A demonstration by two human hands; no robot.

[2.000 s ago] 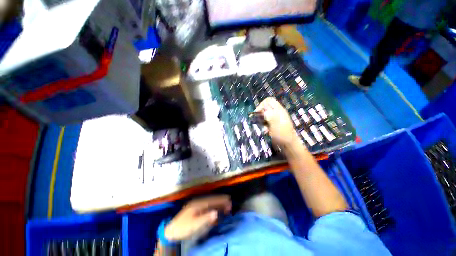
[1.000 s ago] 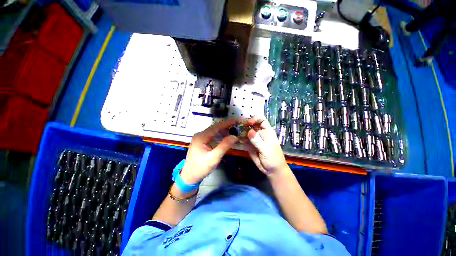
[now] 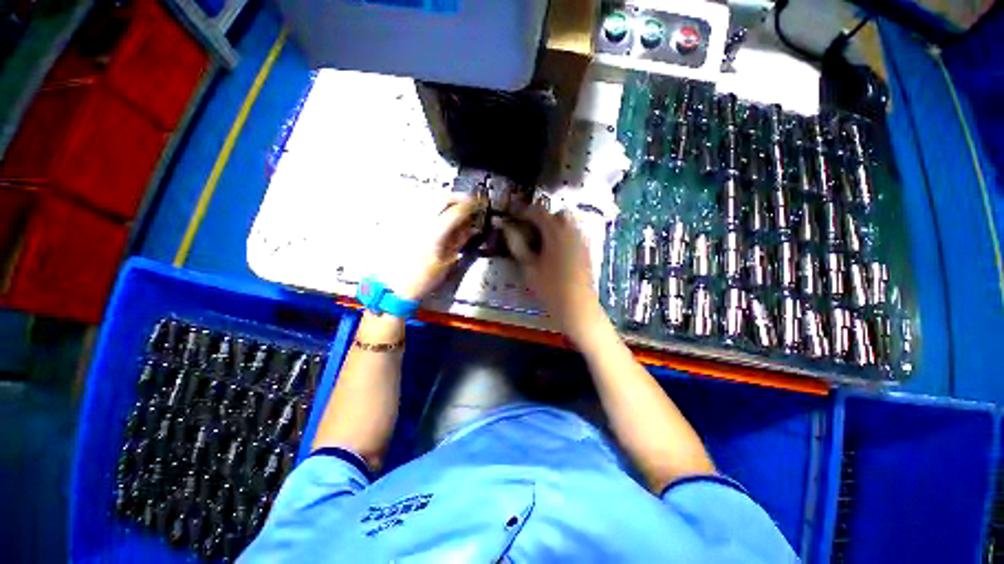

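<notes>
My left hand [image 3: 448,245] and my right hand [image 3: 554,256] are both at the dark holding fixture [image 3: 480,185] on the pale perforated base plate [image 3: 330,187], one on each side of it. Their fingertips meet at the fixture's near side. Dark metal shows between the fingers, but I cannot tell part from fixture, so what each hand holds is unclear. Rows of shiny turned metal parts [image 3: 732,259] lie on the green tray [image 3: 641,176] right of the plate.
The marking machine's grey box [image 3: 418,39] and brown cardboard shield [image 3: 569,55] stand over the fixture. The control panel [image 3: 661,35] is behind the tray. Blue bins [image 3: 99,386] flank me, the left one filled with metal parts. Red bins [image 3: 66,259] stand far left.
My right hand left the tray and met my left hand over the bench edge around a small round-ended part. Both hands have since moved forward to the fixture.
</notes>
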